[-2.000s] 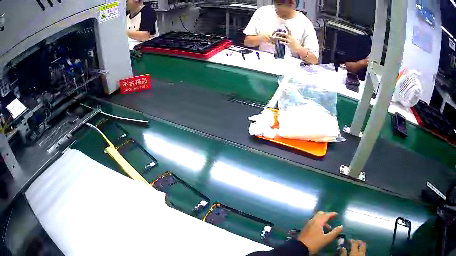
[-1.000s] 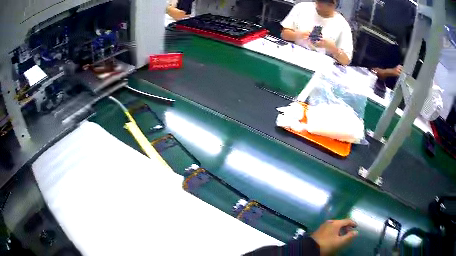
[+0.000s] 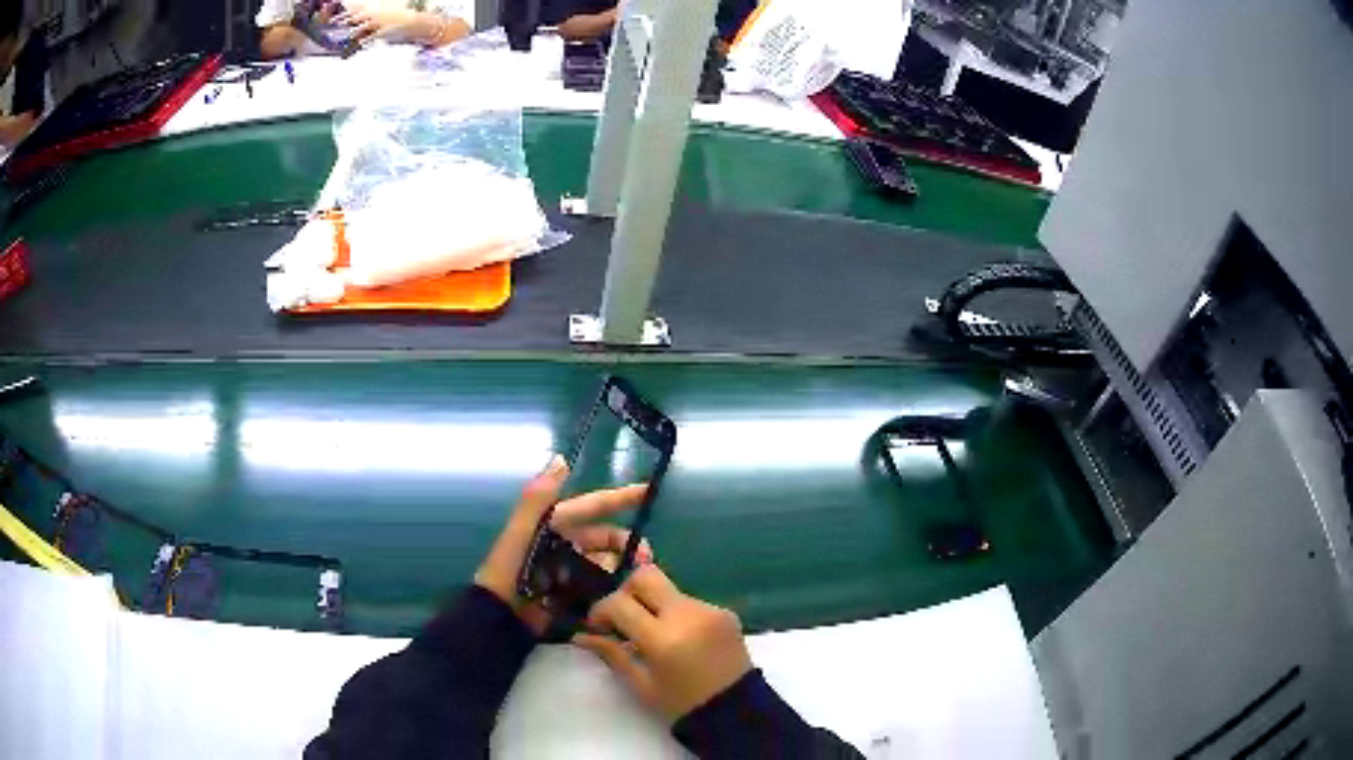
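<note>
A black phone middle frame (image 3: 647,423) is held up and tilted above the front edge of the green bench (image 3: 772,557), with green showing through its opening. My left hand (image 3: 537,538) grips it along its left side, with fingers behind it. My right hand (image 3: 675,636) is at its lower end, fingertips bent against the frame's lower right corner; whether they hold a small part there is hidden. Another frame (image 3: 957,498) lies on the bench to the right. More frames (image 3: 252,555) lie at the left.
A white sheet (image 3: 920,668) lies along the near edge under my forearms. A yellow tube (image 3: 37,545) is at the left. Across the belt (image 3: 787,305) are an orange tray (image 3: 478,290) with bagged material and a metal upright (image 3: 650,193). A machine (image 3: 1202,624) stands right.
The view has swung right. A frame is now held up in my left hand, and my right hand has come to its lower end. The right-hand machine has come into view.
</note>
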